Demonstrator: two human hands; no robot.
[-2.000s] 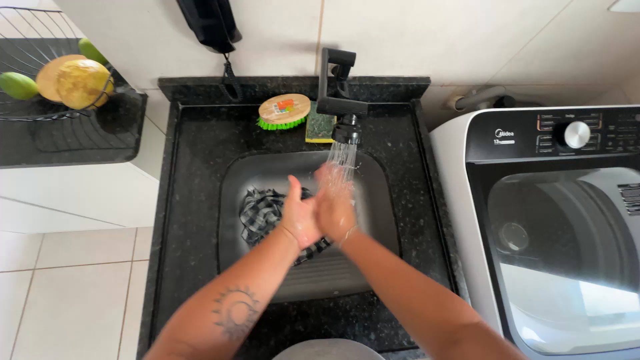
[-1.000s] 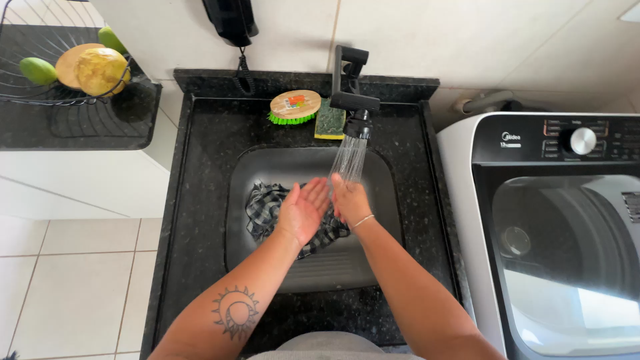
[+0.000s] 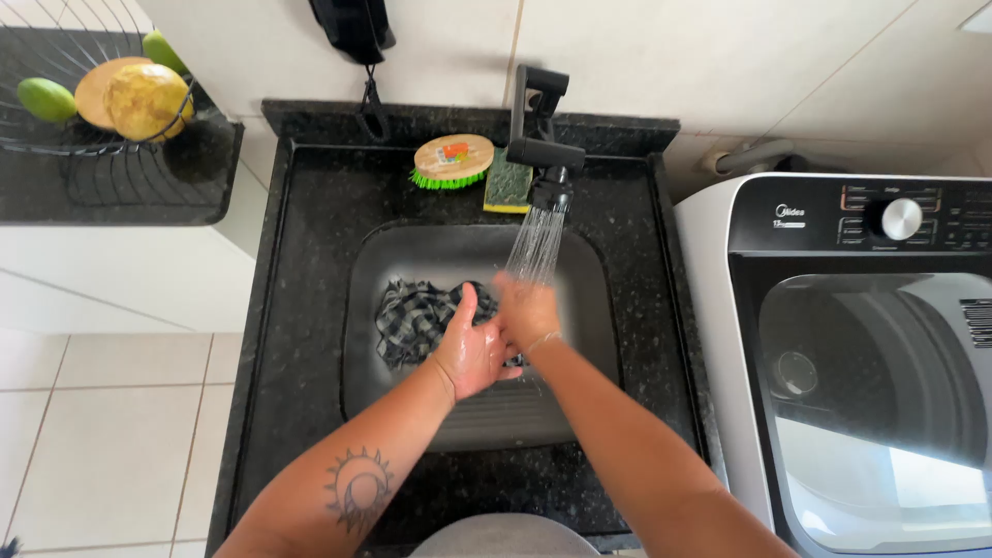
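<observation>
Water sprays from the black faucet (image 3: 552, 186) onto my right hand (image 3: 528, 314), whose wrist wears a thin bracelet. My left hand (image 3: 474, 349) is wet and holds nothing, palm turned inward and thumb up; its fingers meet or overlap those of my right hand. Blur and overlap hide part of the right fingers, and no object shows in them. Beneath and to the left of the hands, a black-and-white checked cloth (image 3: 415, 322) lies bunched in the dark sink basin (image 3: 480, 426).
Behind the basin, a wooden scrub brush with green bristles (image 3: 453, 159) sits beside a green-and-yellow sponge (image 3: 508, 182). A washing machine (image 3: 868, 372) stands at right. At upper left, a wire basket (image 3: 70, 147) holds fruit. A black strap (image 3: 372, 108) hangs behind the counter.
One second ago my hands were side by side and slightly apart, the left palm up; now they meet under the spray, with the left thumb raised. The cloth has stayed in the basin.
</observation>
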